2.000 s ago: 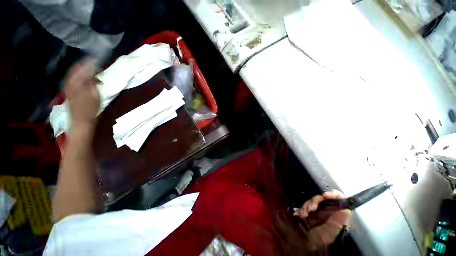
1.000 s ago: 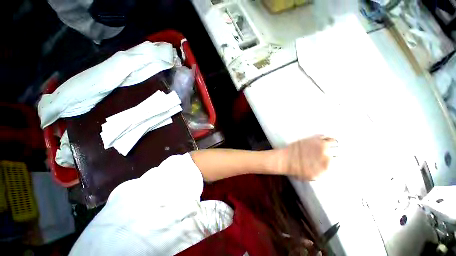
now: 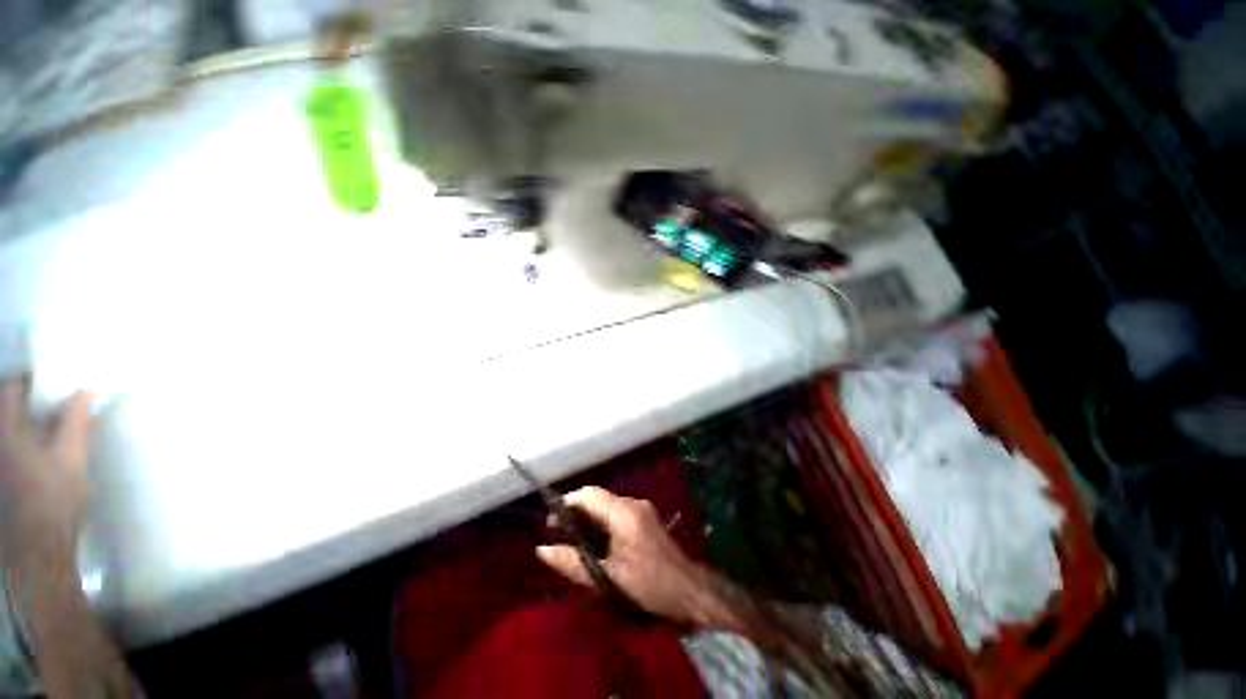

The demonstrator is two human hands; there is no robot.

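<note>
My right hand [image 3: 615, 546] holds the dark scissors [image 3: 563, 516] just off the front edge of the white table [image 3: 683, 362], with the slim tip pointing up and left over the edge. My left hand [image 3: 48, 444] lies on the table at the far left, cut off by the picture's edge, fingers spread. Glare hides whether any white fabric lies under or near it.
The sewing machine head [image 3: 765, 109] spans the back, blurred. A lime-green object [image 3: 340, 144] stands left of the needle area. A lit smartphone [image 3: 700, 243] leans by the machine bed. An orange-red basket [image 3: 1080, 546] with white pieces [image 3: 957, 498] is at the right.
The view has swung right, bringing in the machine, phone and right basket. The left basket and its strips are out of view. My left hand now shows at the far left.
</note>
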